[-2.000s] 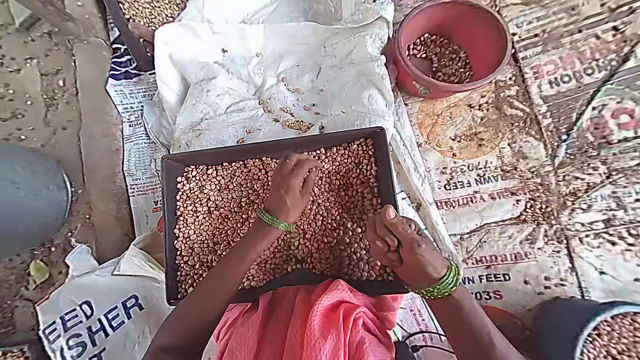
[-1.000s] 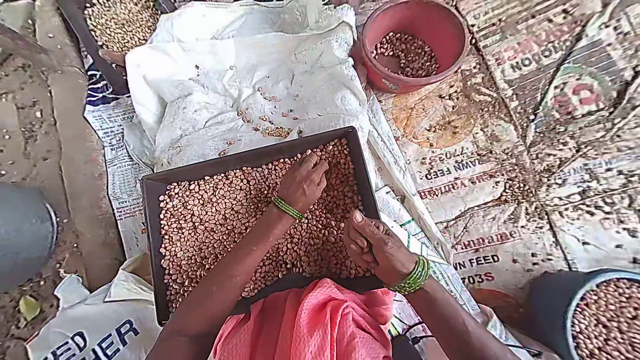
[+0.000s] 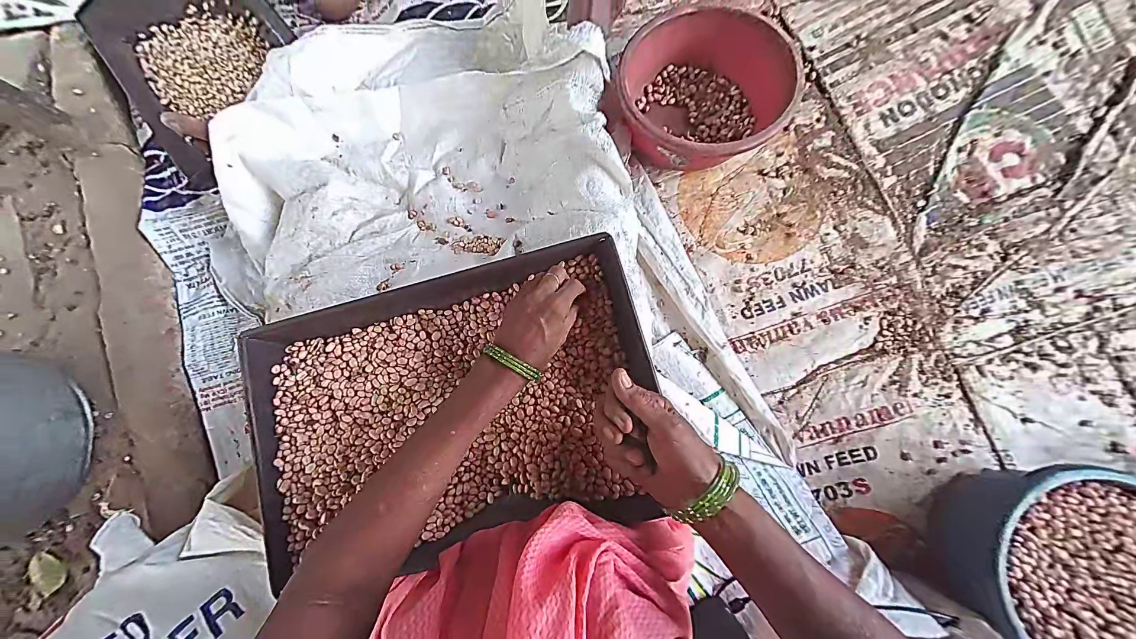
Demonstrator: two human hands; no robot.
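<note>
A dark rectangular tray (image 3: pixel 253 399) full of reddish-brown beans or seeds (image 3: pixel 382 382) lies tilted at my lap, over pink cloth. My left hand (image 3: pixel 540 324), with green bangles and a ring, reaches into the seeds near the tray's upper right corner; its fingers are bent and their tips touch the seeds. My right hand (image 3: pixel 643 435), with green bangles, is at the tray's right side, thumb up and fingers curled. Whether seeds lie in either hand is hidden.
A red tub (image 3: pixel 710 84) with some seeds stands at the upper right, a blue bucket (image 3: pixel 985 541) of seeds at the lower right. Scattered seeds lie on a white woven sack (image 3: pixel 426 160). At the upper left, another person's fingers (image 3: pixel 185 126) touch a second dark tray (image 3: pixel 115 44). A grey bucket (image 3: pixel 40 444) is at left.
My left hand has moved toward the tray's upper right corner, among the seeds. My right hand stays near the tray's right side. The view has shifted, and the second tray shows more fully.
</note>
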